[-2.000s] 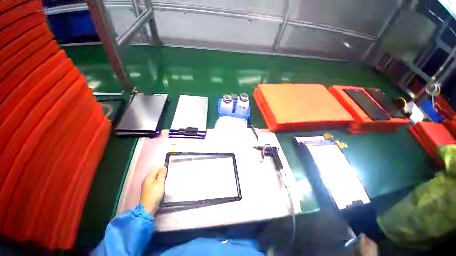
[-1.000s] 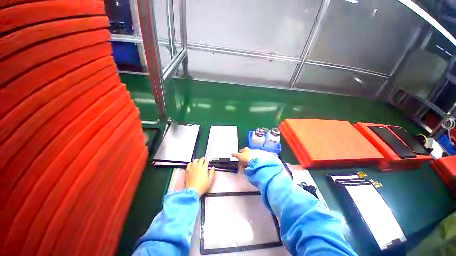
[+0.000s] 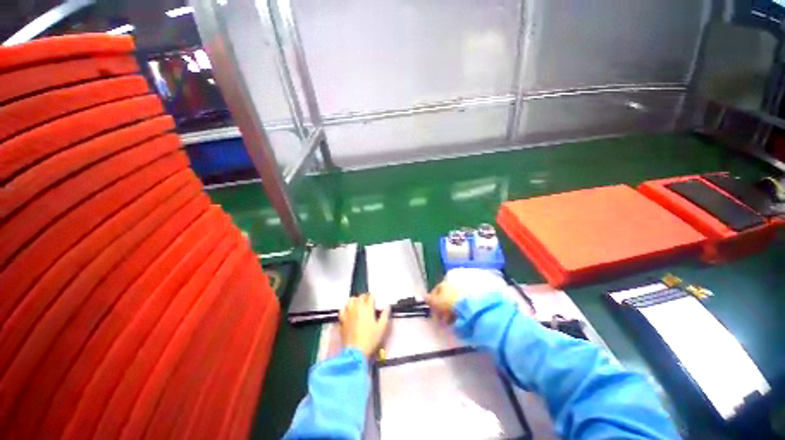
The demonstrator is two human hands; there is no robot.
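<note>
A silver-white LCD module lies on a small stack behind the mat, its black edge towards me. My left hand is at its near left corner, fingertips at the edge; whether they grip is unclear. My right hand has its fingers curled at the near right corner and appears to pinch it. The touch panel, clear with a black border, lies flat on the pale mat nearer to me, its near edge cut off by the picture. My right sleeve covers part of its far right corner.
Another module stack is at left, beside a tall leaning pile of orange-red foam trays. Bottles in a blue holder and a white wipe stand behind my right arm. The air gun is partly hidden. Foam trays and modules are at right.
My left hand has let go of the touch panel, which lies on the mat. Both hands have reached to the module behind it; since one second ago they stay there while the view shifted.
</note>
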